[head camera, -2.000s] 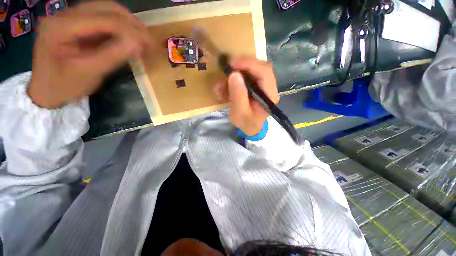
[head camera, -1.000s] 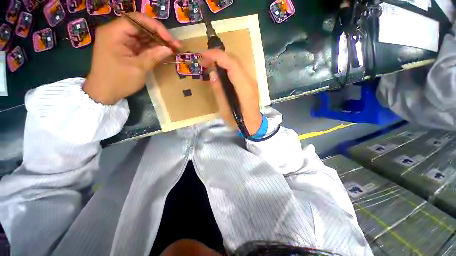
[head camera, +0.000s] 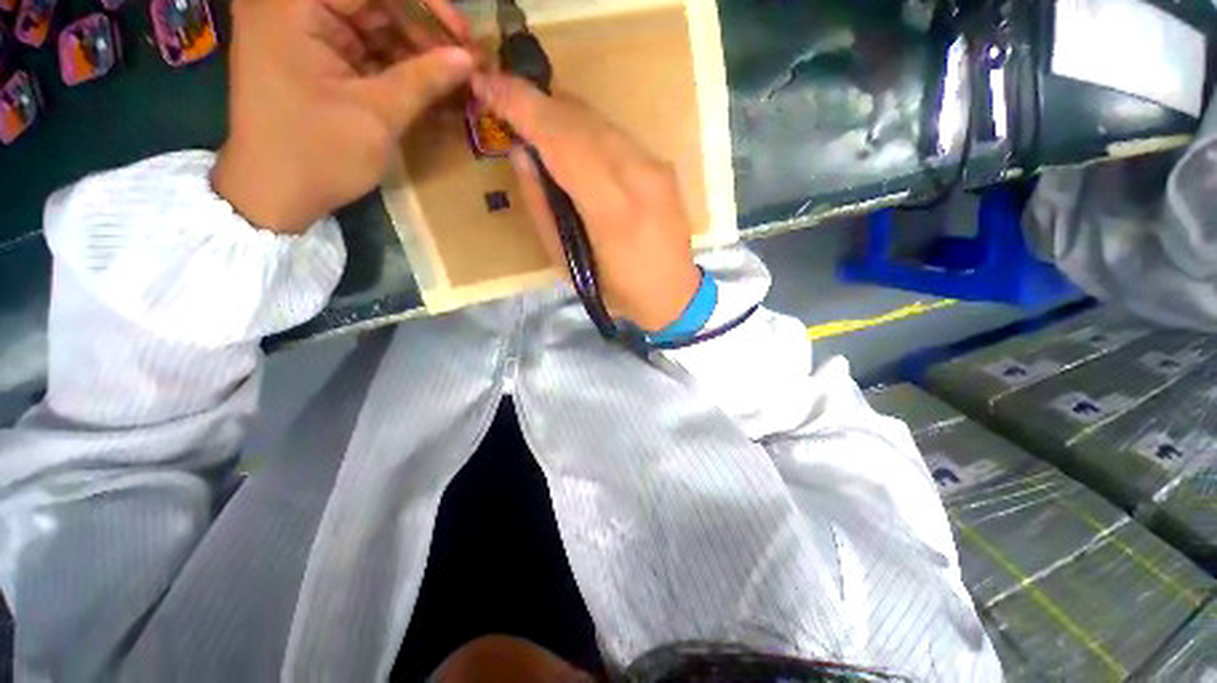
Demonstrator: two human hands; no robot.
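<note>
The tan work board (head camera: 454, 275) with its pale raised frame lies at the bench edge. A small pink-rimmed module (head camera: 490, 132) sits on it, mostly hidden by my fingers. My right hand (head camera: 601, 200) holds the black soldering iron (head camera: 577, 254), its handle running down past the blue wristband and its front part pointing to the top of the frame. My left hand (head camera: 334, 114) is just left of the module and pinches a thin brownish tool, like tweezers (head camera: 430, 19). The fingertips of both hands meet above the module. The iron's tip is not visible.
Several pink-rimmed modules (head camera: 88, 50) lie on the green mat at the upper left. Shiny tools and black cords (head camera: 990, 94) and a white sheet (head camera: 1129, 51) are at the upper right. Another person's sleeve (head camera: 1134, 240), a blue stool (head camera: 950, 254) and wrapped cartons (head camera: 1054, 527) are at the right.
Since two seconds ago, my left hand has come in beside the module with the thin tool, and my right hand has moved left over it with the iron. The view has shifted slightly since one second ago.
</note>
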